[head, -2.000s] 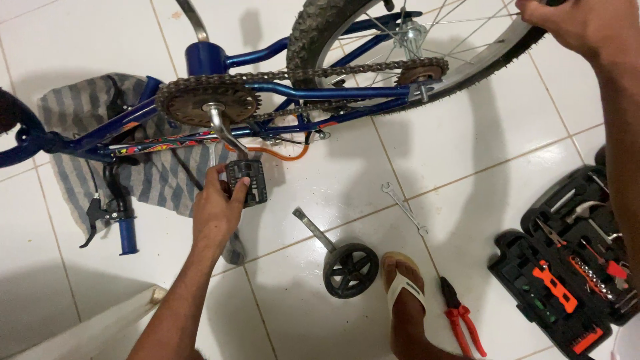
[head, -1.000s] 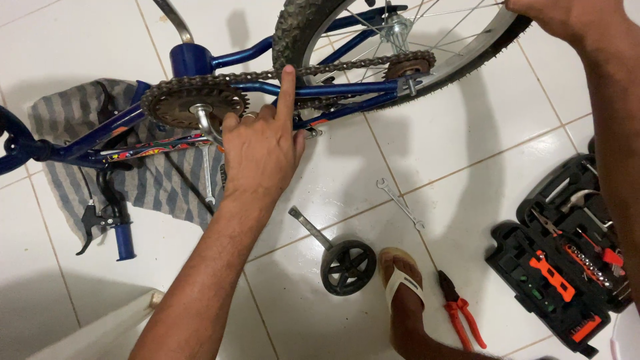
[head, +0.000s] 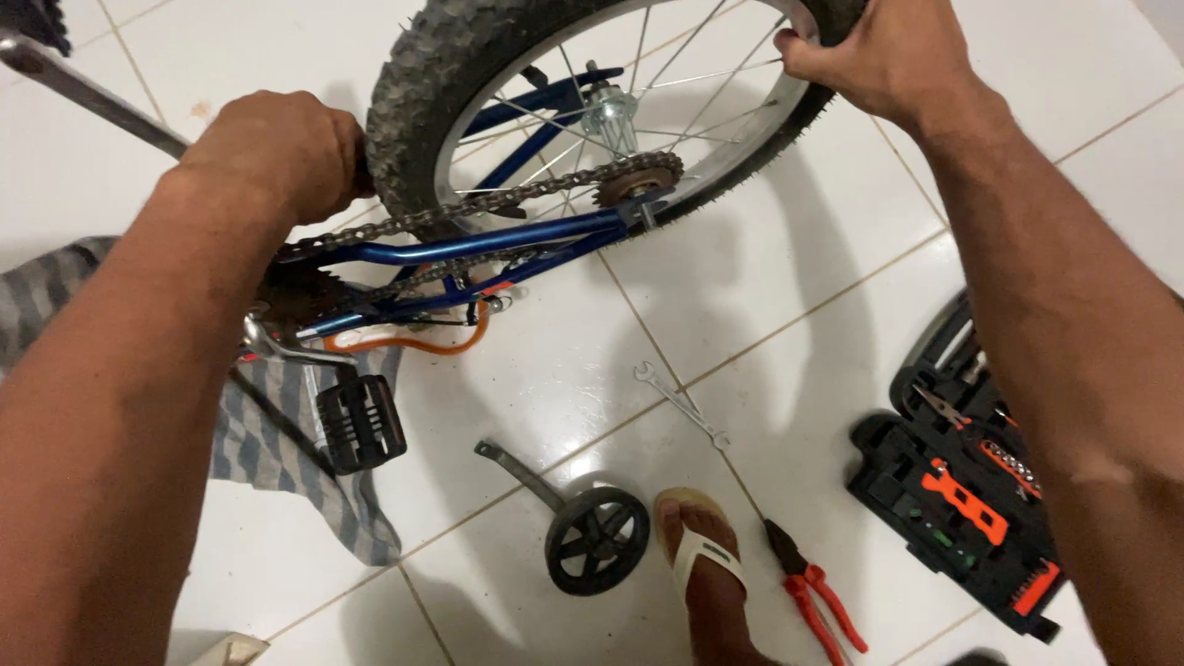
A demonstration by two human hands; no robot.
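Note:
A blue bicycle frame (head: 518, 225) lies upside down or tipped over, its rear wheel's knobby tire (head: 421, 102) at the top. My right hand (head: 879, 55) grips the rim and tire at the wheel's right side, thumb on the inside of the rim. My left hand (head: 277, 153) is curled by the tire's left side, above the chain (head: 518, 194); its fingertips are hidden, so its hold cannot be told. The chain runs to the rear sprocket (head: 638, 185). Below my left forearm are the silver crank arm (head: 291, 351) and a black pedal (head: 361, 424).
On the tiled floor lie a training wheel (head: 597, 541) with a metal bracket, a double open-end wrench (head: 680, 405) and red-handled pliers (head: 814, 592). A black tool case (head: 911, 472) stands open at the right. A striped cloth (head: 268, 453) lies under the bicycle. My sandaled foot (head: 703, 546) is between training wheel and pliers.
My left hand has gone from the pedal, over the chain near the chainring, to the tire's left side. My right hand stays on the wheel. The view has moved closer to the wheel.

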